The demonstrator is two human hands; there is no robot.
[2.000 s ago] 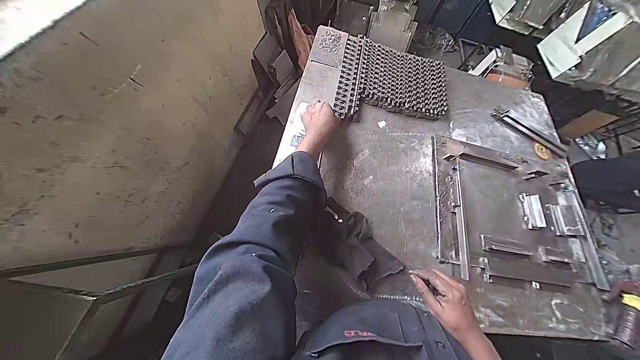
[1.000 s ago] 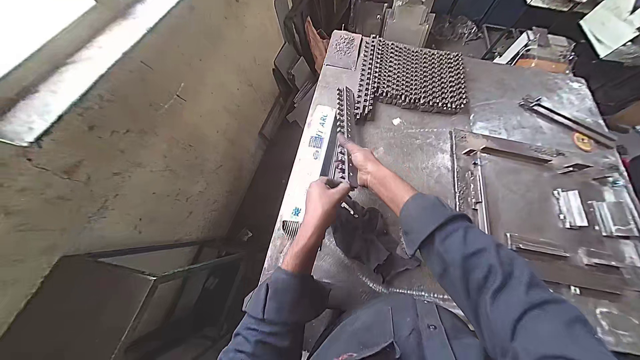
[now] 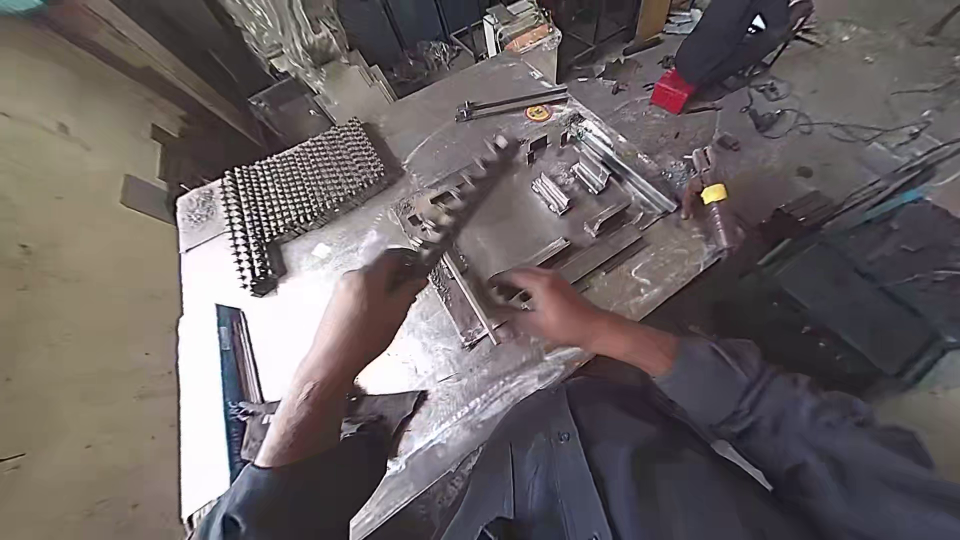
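Observation:
My left hand point(image 3: 382, 289) is closed around the near end of a metal strip with a row of studs point(image 3: 469, 191), which slants up and to the right, blurred by motion. Below and right of that strip is my right hand point(image 3: 547, 300), fingers curled; whether it holds something small is not clear. Under the strip, a rectangular metal frame fixture point(image 3: 465, 300) lies on the steel table. To the left, many similar studded strips point(image 3: 300, 184) lie side by side in a block.
Short metal profile pieces point(image 3: 551, 193) and a long channel point(image 3: 626, 172) lie at the fixture's right. Near the right corner is a tool with a yellow band point(image 3: 714, 195). A dark cloth point(image 3: 382, 412) lies at the near edge. A person point(image 3: 727, 45) is at the back right.
Both hands have moved from the table's left side to over the fixture. The studded strip has come along in my left hand. The view has swung to the right.

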